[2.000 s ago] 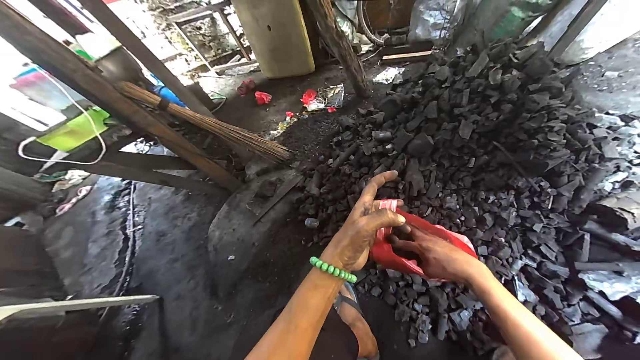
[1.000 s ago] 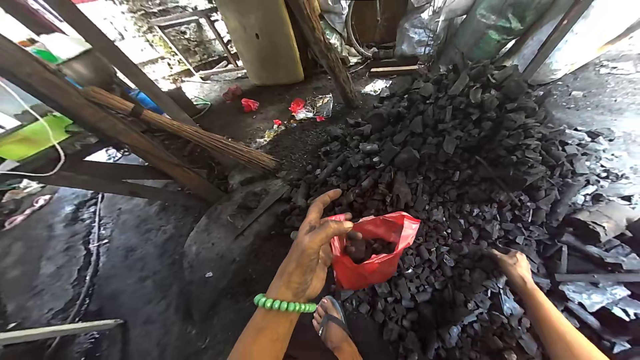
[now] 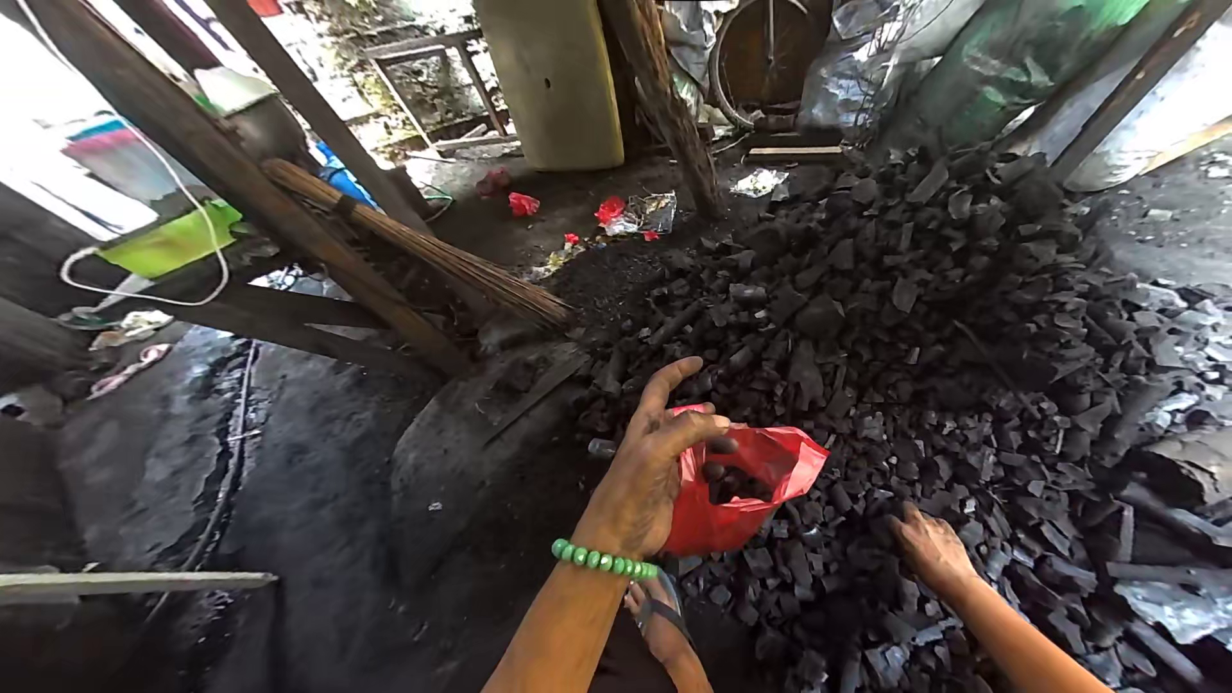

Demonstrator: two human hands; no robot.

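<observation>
A red plastic bag (image 3: 717, 515) hangs from my left hand (image 3: 640, 472), mouth open, with dark charcoal pieces inside. My left hand wears a green bead bracelet; its thumb and index finger show, and its other fingers are partly behind the bag's rim. Right of the bag, my right hand (image 3: 932, 551) reaches down onto the charcoal heap (image 3: 866, 318). Its fingertips are at the dark lumps, and whether they grip one is hard to see.
A stick broom (image 3: 433, 245) leans by wooden posts on the left. Behind the heap stand a wooden post (image 3: 674, 115), a yellowish plastic container (image 3: 553, 87) and a wheel (image 3: 717, 67). Red plastic scraps (image 3: 524, 204) litter the ground. My sandalled foot (image 3: 659, 616) is below the bag.
Two seconds ago my right hand was at the bag's mouth; it has since moved right and down to the charcoal. The bag's mouth is now spread wider, still at my left hand.
</observation>
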